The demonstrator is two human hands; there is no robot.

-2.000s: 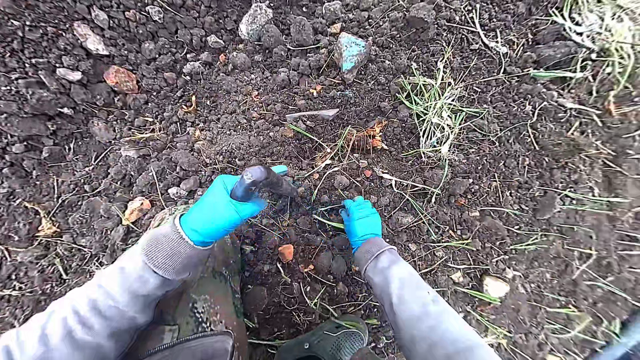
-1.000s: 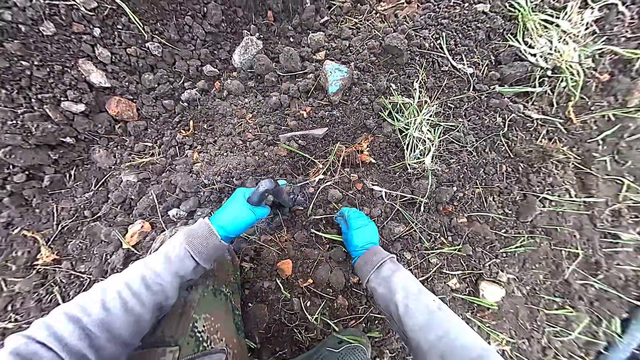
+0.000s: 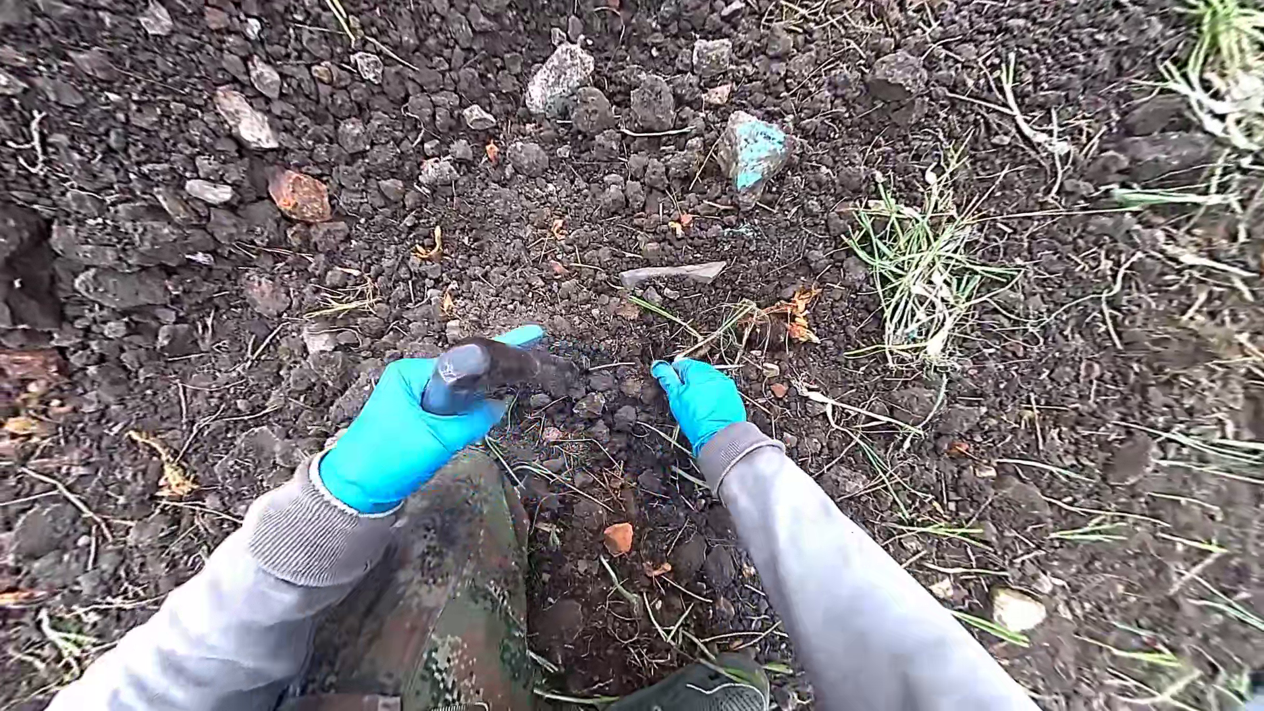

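Note:
My left hand [image 3: 410, 430], in a blue glove, is closed around the dark handle of a hand tool [image 3: 469, 370]; its index finger points along the tool. The tool's dark head reaches right, low over the loose soil, and its tip is blurred. To the right, my right hand [image 3: 701, 395], also gloved in blue, has its fingertips at the soil beside thin plant stems [image 3: 716, 341]. Whether the fingers pinch a stem cannot be made out. A flat, pale sliver [image 3: 673, 274] lies on the soil beyond the hands.
A stone with a turquoise face [image 3: 758, 153], a pale rock [image 3: 560, 77] and a reddish stone [image 3: 299, 196] lie farther off. A grass tuft [image 3: 928, 272] is at the right. An orange fragment [image 3: 618, 538] lies near my camouflage-clad knee [image 3: 459, 583] and a shoe [image 3: 701, 686].
My right hand has moved forward toward the plant stems. My left hand still grips the tool.

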